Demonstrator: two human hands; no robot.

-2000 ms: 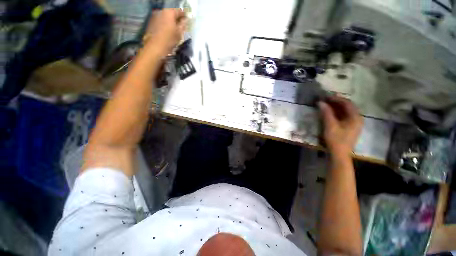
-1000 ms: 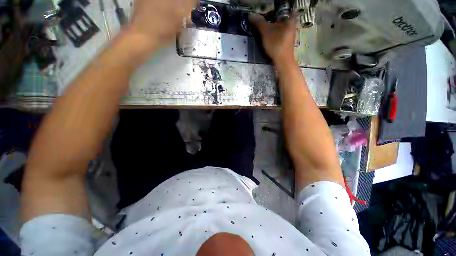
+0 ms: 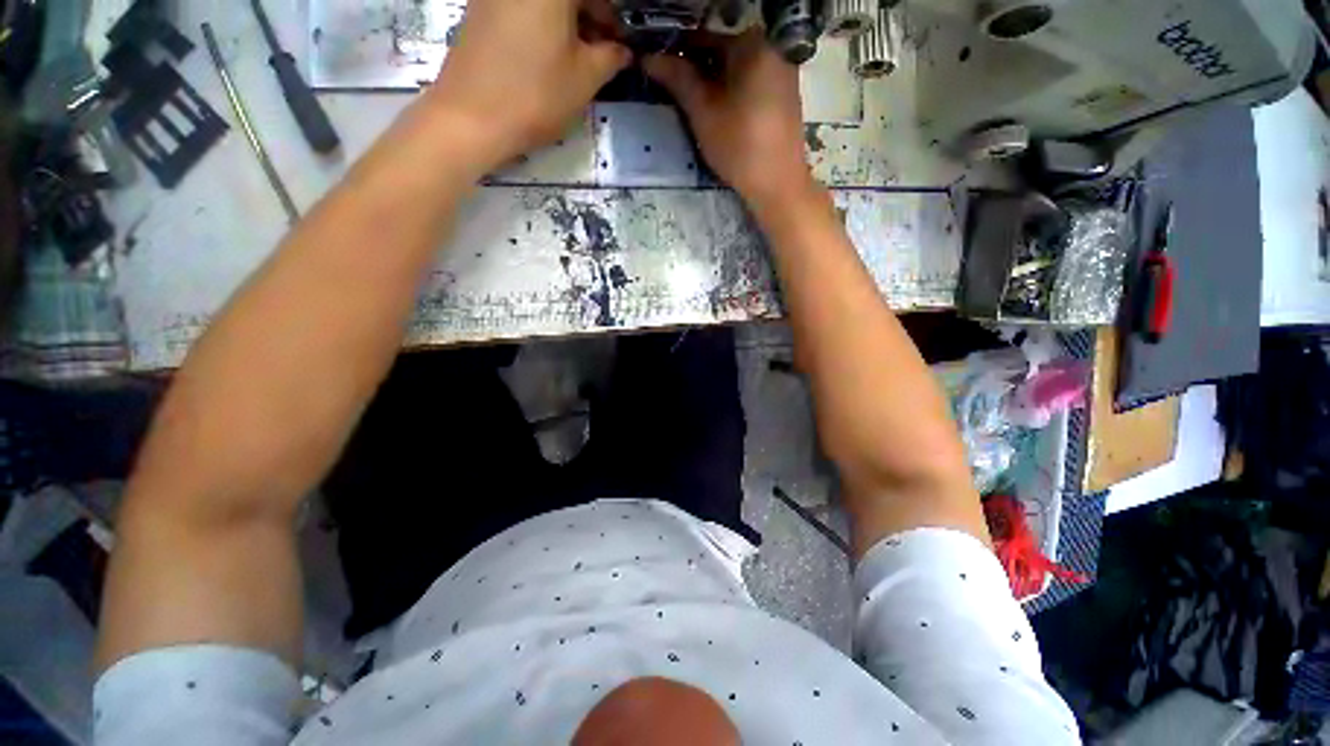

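Note:
My left hand (image 3: 533,73) and my right hand (image 3: 737,110) meet at the top edge, under the needle area of the cream sewing machine head (image 3: 1123,59). Their fingertips are close together over the dark hook slot. Fingers and machine parts hide whether they hold anything. A flat grey slide plate (image 3: 642,143) lies just in front of the fingers. Knurled tension knobs (image 3: 872,53) stand right of my right hand. On the table's left lie a small dark-handled screwdriver (image 3: 304,102), a thin metal rod (image 3: 251,124) and a black slotted part (image 3: 168,124).
The worn white table (image 3: 686,255) ends in a straight front edge above my lap. A dark parts box (image 3: 1006,255) with a clear plastic bag (image 3: 1091,262) sits at its right end. Red-handled pliers (image 3: 1158,296) lie beyond on a grey sheet. Red strands (image 3: 1028,554) sit in a crate below.
My left hand has come from the upper left to the needle area. My right hand has moved from the table's front right to meet it. The view has shifted.

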